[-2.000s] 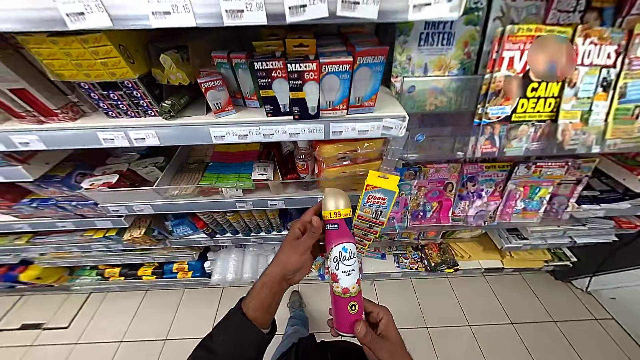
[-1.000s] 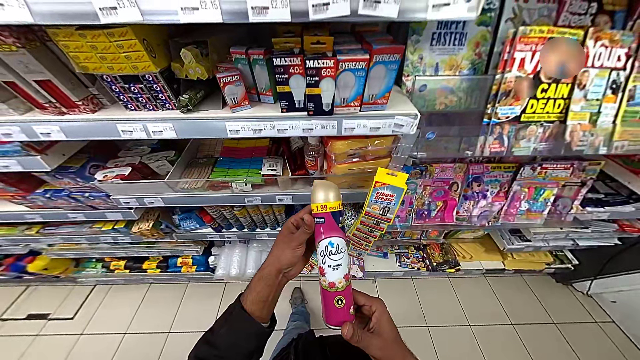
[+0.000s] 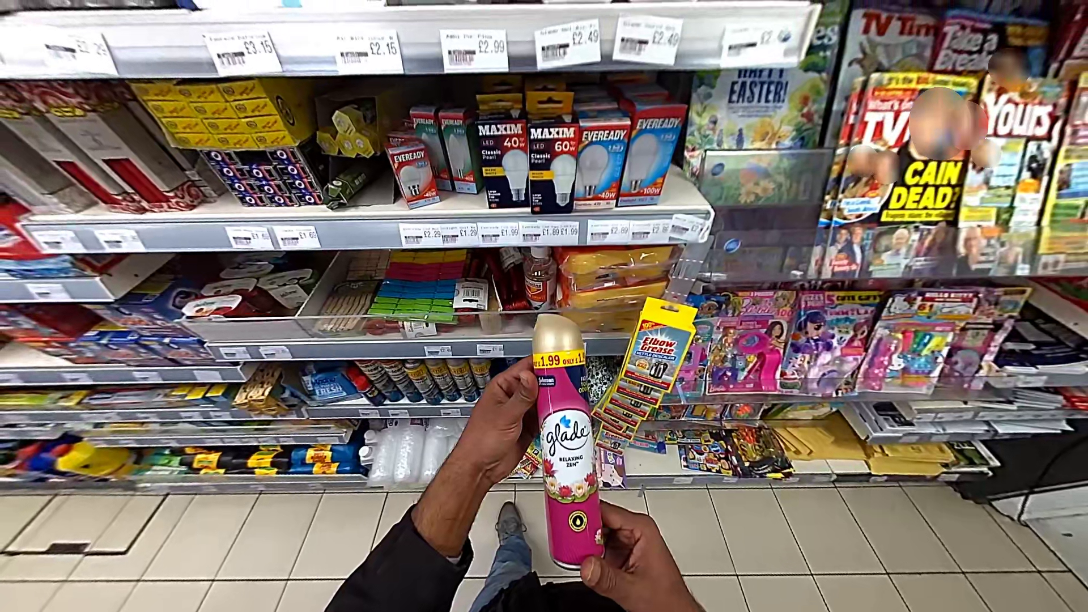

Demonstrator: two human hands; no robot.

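Note:
A pink Glade air freshener aerosol can [image 3: 568,459] with a gold cap stands nearly upright in front of me, its printed front facing the camera. My left hand [image 3: 507,416] grips its upper left side, just below the cap. Around its base at the lower right is my right hand [image 3: 633,557], thumb near the bottom rim. Behind the can, to its right, a hanging strip of yellow Elbow Grease packets [image 3: 650,365] slants down from the shelf edge. The fingers behind the can are partly hidden.
Boxed light bulbs [image 3: 552,161] stand on the shelf [image 3: 374,236] ahead. Below are a clear-fronted tray of coloured pegs [image 3: 421,285] and a row of small cans [image 3: 425,380]. Magazines [image 3: 909,170] fill the racks at right. My shoe [image 3: 510,520] is on the tiled floor [image 3: 765,535].
Both hands still hold the can, which has stayed in front of me with its front facing the camera. The Elbow Grease strip hangs more slanted than two seconds ago.

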